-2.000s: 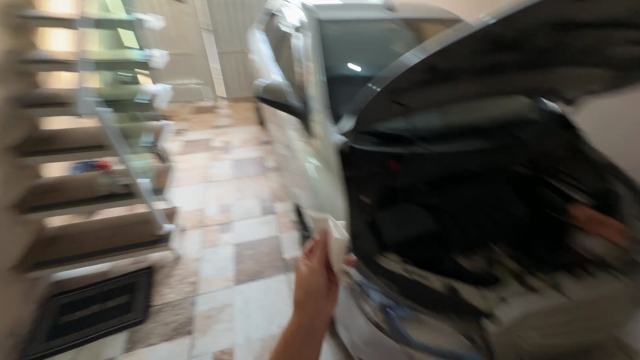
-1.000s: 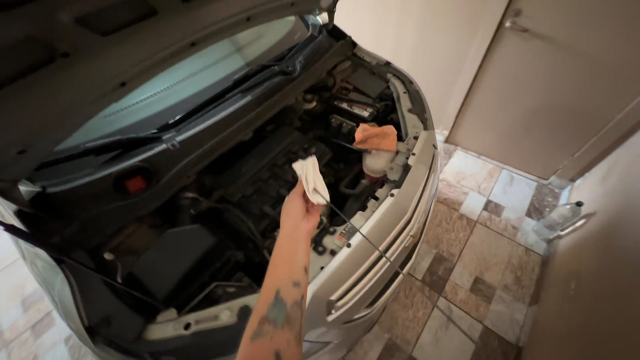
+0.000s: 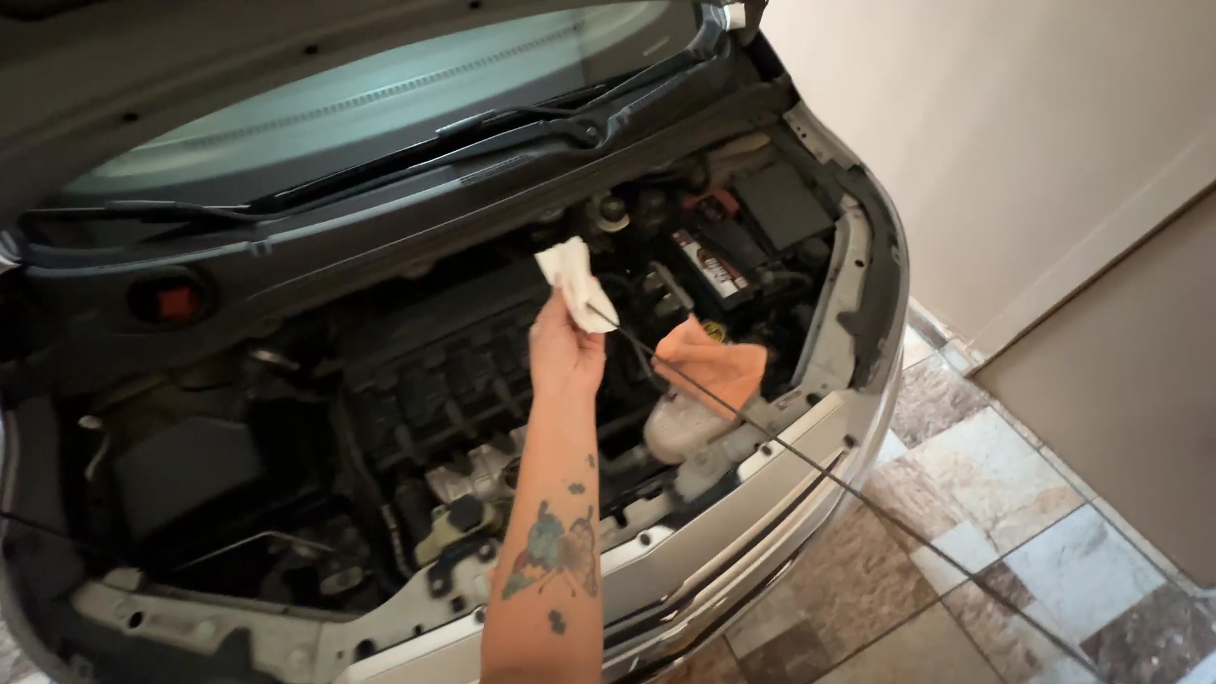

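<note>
My left hand [image 3: 568, 347] is raised over the engine bay, palm side showing, its fingers closed on a folded white cloth or paper towel [image 3: 576, 280]. A long thin dark rod [image 3: 817, 463], which looks like an oil dipstick, runs from the white cloth down to the right, across the car's front edge and out of view. Its far end is hidden. My right hand is not in view. Behind the rod an orange cloth [image 3: 717, 366] lies partly over a translucent plastic reservoir [image 3: 679, 427]. The car battery [image 3: 712, 266] sits farther back.
The raised hood [image 3: 114, 85] hangs over the windshield [image 3: 380, 104]. Below my wrist are the yellowish neck and dark cap [image 3: 465, 518] of another container. The front grille [image 3: 731, 570] borders a tiled floor [image 3: 855, 570]. A wall [image 3: 997, 123] and a door [image 3: 1130, 408] stand at the right.
The view has swung from the car's side and stairs to its engine bay. My left hand holds the white cloth throughout, now over the engine. The rod shows one second ago and now.
</note>
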